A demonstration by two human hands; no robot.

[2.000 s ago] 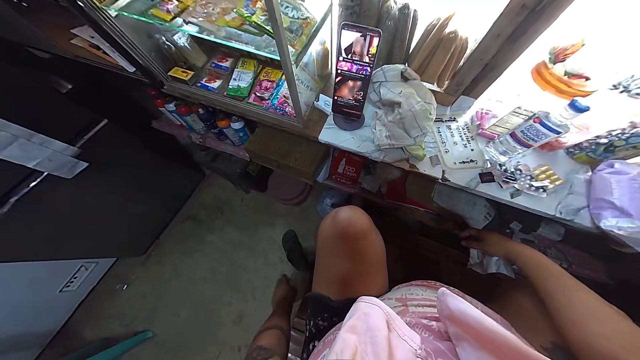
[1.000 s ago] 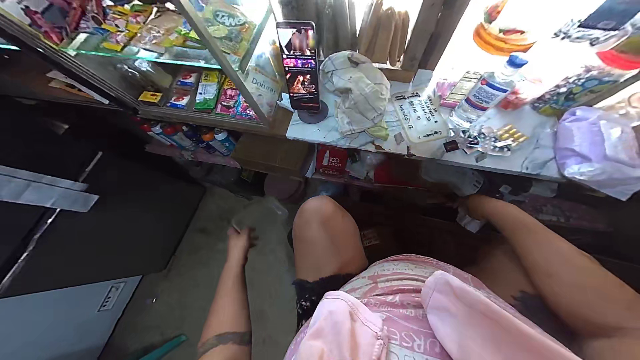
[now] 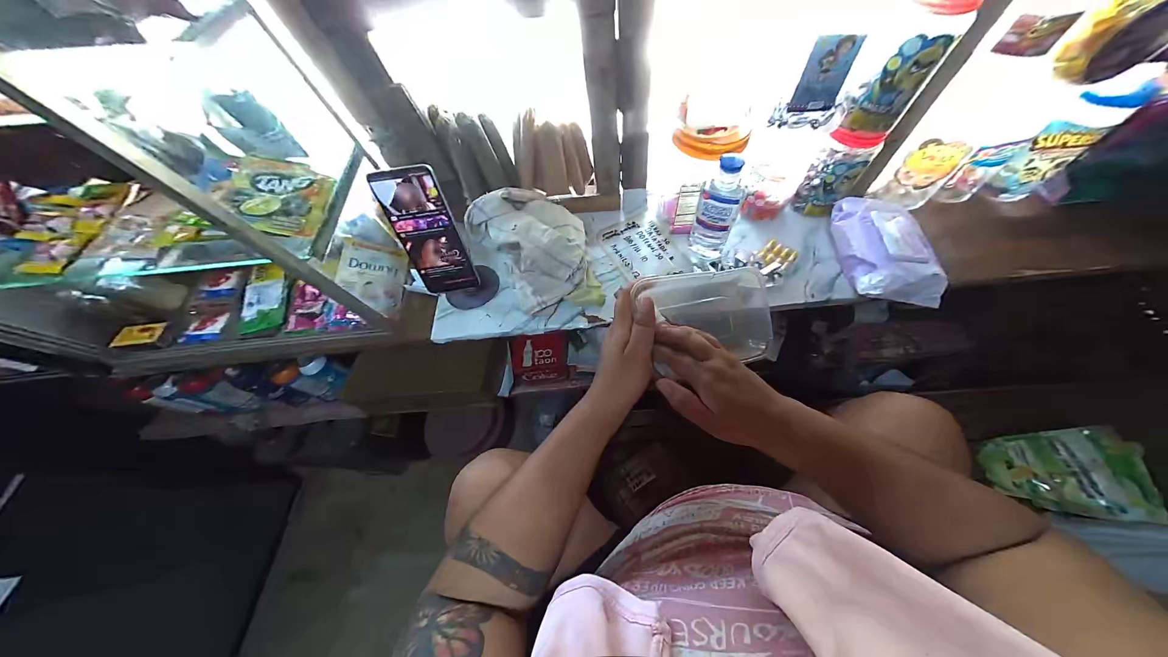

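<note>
A clear plastic rectangular container [image 3: 716,306] is tilted at the front edge of the marble-patterned counter [image 3: 474,321]. My left hand [image 3: 630,342] lies against its left end with the fingers together and pointing up. My right hand [image 3: 716,379] reaches across to the same end, its fingertips touching my left hand and the container. Behind the container stand a clear bottle with a blue cap [image 3: 717,214] and several capsules in blister packs [image 3: 774,260]. A handwritten card [image 3: 639,248] lies just left of them.
A smartphone [image 3: 424,228] stands on a round holder beside a crumpled cloth [image 3: 534,246]. At the left is a glass display case [image 3: 246,345] with packets. A purple plastic package [image 3: 885,251] sits at the right. Below the counter is a red box [image 3: 540,358]; green packets [image 3: 1072,474] lie at lower right.
My left hand has come up from low beside my knee, and my right hand from under the counter's edge. Both now meet at the clear container, which is now at the counter's front edge.
</note>
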